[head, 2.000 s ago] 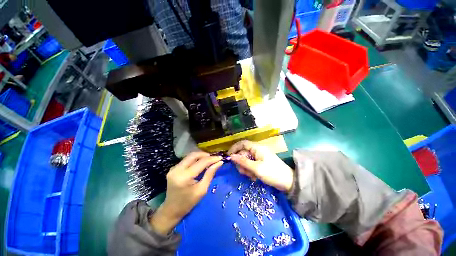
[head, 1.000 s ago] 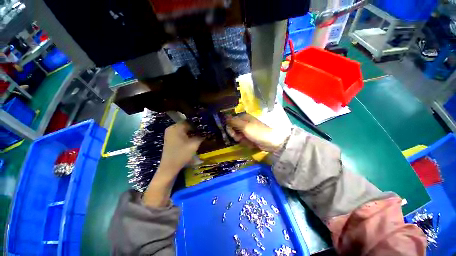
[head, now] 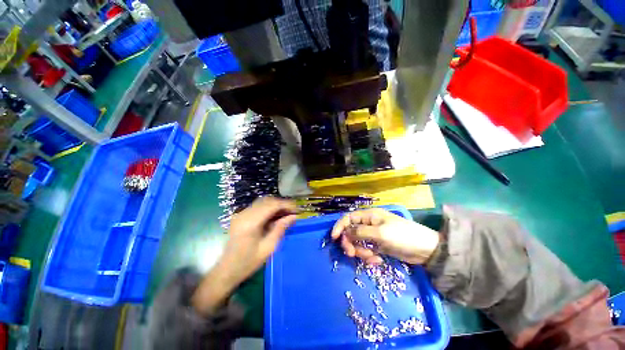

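Observation:
Small silver ring terminals (head: 385,280) lie loose in the flat blue tray (head: 301,287). My right hand (head: 380,236) is over the tray's upper part with curled fingers; whether they hold a terminal is hidden. My left hand (head: 253,236) is at the tray's upper left corner, blurred, its fingertips near the left ends of the short black wires (head: 336,204). Those wires lie in a row below the press's yellow ledge (head: 370,182). I cannot tell if the left fingers hold one.
The dark press (head: 308,92) stands behind the tray, a black wire pile (head: 255,164) left of it. A divided blue bin (head: 103,212) with a red bundle is at far left. A red bin (head: 507,85), white paper (head: 490,130) and black rod (head: 474,154) are right. A person stands behind the press.
Both hands have come back from under the press head, the right over the tray and the left to its upper left corner. The whole view has shifted, with the scene now further right.

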